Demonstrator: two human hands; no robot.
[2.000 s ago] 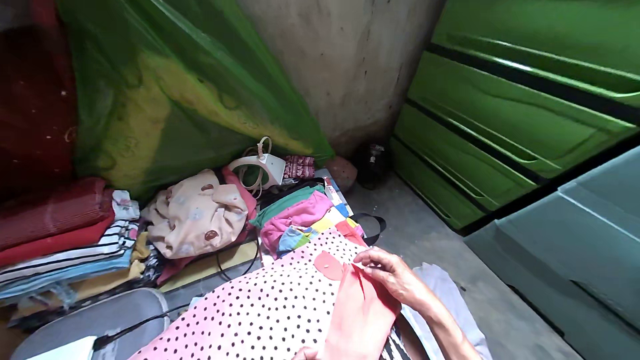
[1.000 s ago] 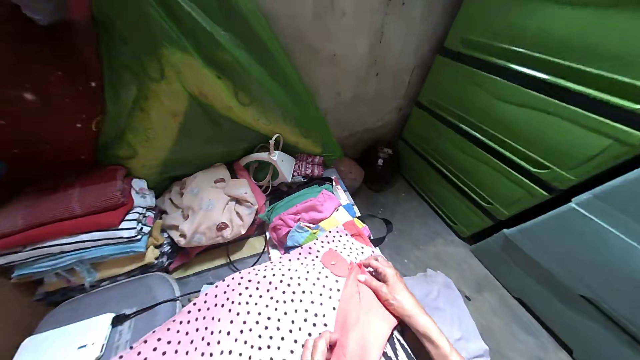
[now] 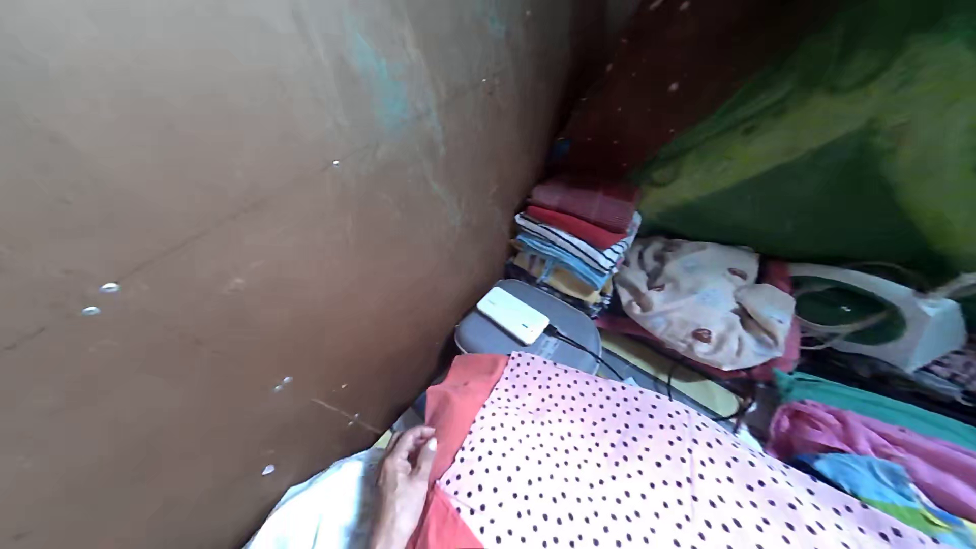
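A pink cloth with black dots (image 3: 595, 450) and a coral-red border (image 3: 461, 396) spreads across the lower middle and right. At its left edge, my left hand (image 3: 406, 476) touches the coral border with bent fingers; whether it pinches the cloth does not show clearly. Pale cloth (image 3: 324, 499) lies beside the wrist. My right hand is out of view. Beyond the dotted cloth, a white power bank or similar device (image 3: 512, 314) with a black cable rests on a grey padded surface (image 3: 568, 347).
A brown wall (image 3: 229, 229) rises close on the left. Behind are a stack of folded clothes (image 3: 576, 229), a beige patterned cloth bundle (image 3: 705, 305) and a white clothes iron or similar appliance (image 3: 926, 328). Pink (image 3: 877, 450) and green cloths (image 3: 869, 404) lie at right.
The view has swung far to the left. My right hand, on the coral part of the cloth before, has left view. The border at the cloth's left end now shows.
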